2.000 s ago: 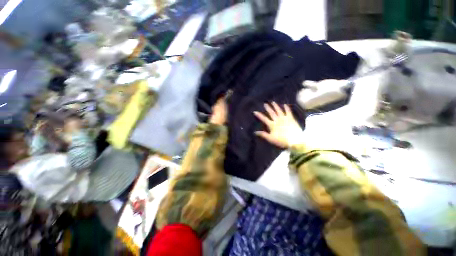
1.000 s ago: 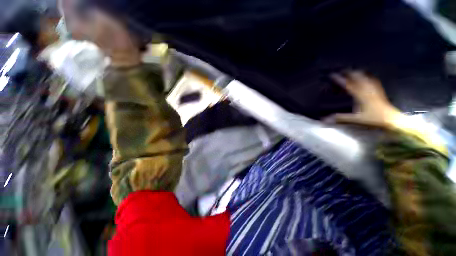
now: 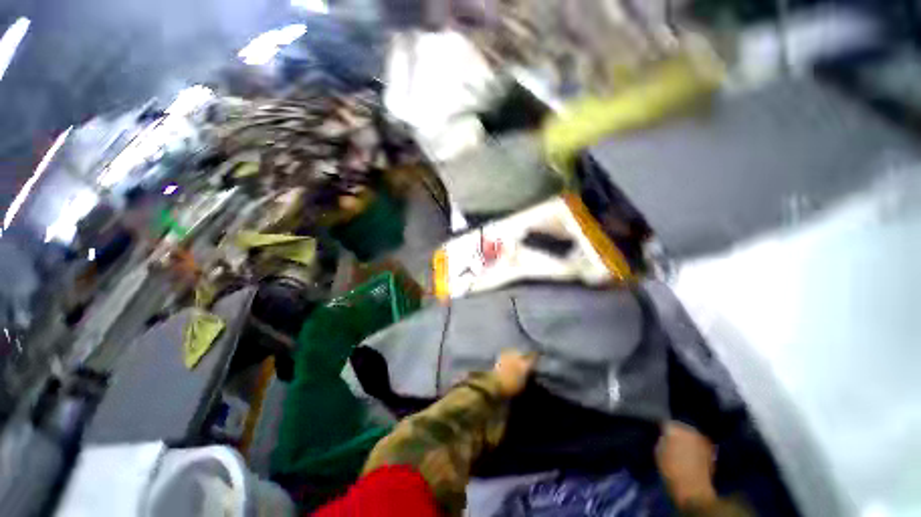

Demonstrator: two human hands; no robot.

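A garment panel, grey side up (image 3: 586,333), lies beside the machine table, with its dark side showing along the near edge. Thin dark seam lines cross the grey cloth. My left hand (image 3: 515,372) is closed on the near edge of the cloth around its middle. My right hand (image 3: 687,464) is blurred at the panel's near right corner, by dark cloth; its fingers and whether it grips are unclear.
A white tray with orange edges (image 3: 470,275) holds a dark item and a red item beyond the garment. A green crate (image 3: 318,404) and white tub (image 3: 207,485) stand left. The white machine table (image 3: 808,323) is right.
The view has swung left, away from the machine. The dark garment, earlier under both hands on the table, was raised across the view; a grey-sided panel now lies lower, at my hands.
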